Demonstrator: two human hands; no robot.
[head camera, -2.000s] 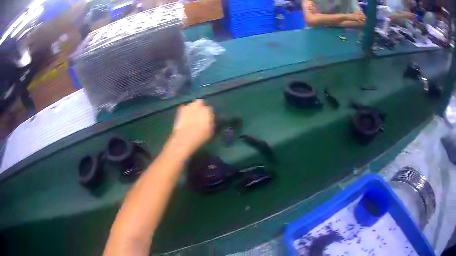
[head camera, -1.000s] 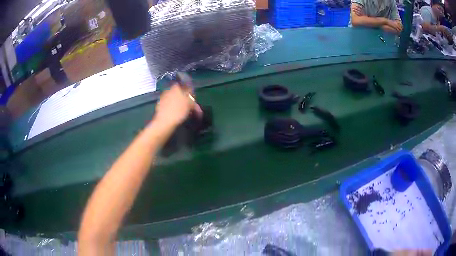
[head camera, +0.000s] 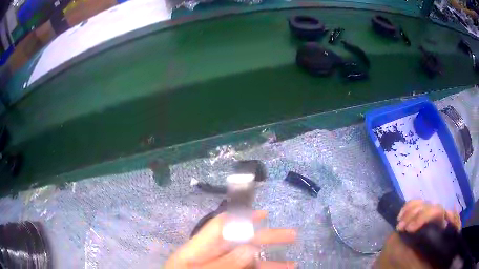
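Observation:
My left hand (head camera: 226, 247) is at the bottom centre, blurred, with fingers spread. A whitish blurred piece (head camera: 240, 197) shows at its fingers; whether it is gripped is unclear. Black ear cup parts (head camera: 252, 169) lie just beyond this hand, partly hidden by it. My right hand (head camera: 428, 218) is at the lower right, closed around the black electric screwdriver (head camera: 391, 206), over the near end of the screw tray (head camera: 386, 157). A short curved black piece (head camera: 303, 183) and a thin curved silver band (head camera: 341, 239) lie on the bubble wrap between the hands.
The green belt (head camera: 210, 100) crosses beyond the bench, with black ear cups (head camera: 315, 59) and loose black pieces at its right half. The tray holds tiny black screws (head camera: 388, 137) and a small blue cup (head camera: 426, 123). Metal bands are stacked right of the tray (head camera: 459, 131) and at lower left (head camera: 23, 244).
My left hand has come back from the belt to the bench. The ear cups it reached at on the belt are gone from there. My right hand has come into view with the screwdriver; the view has tilted down.

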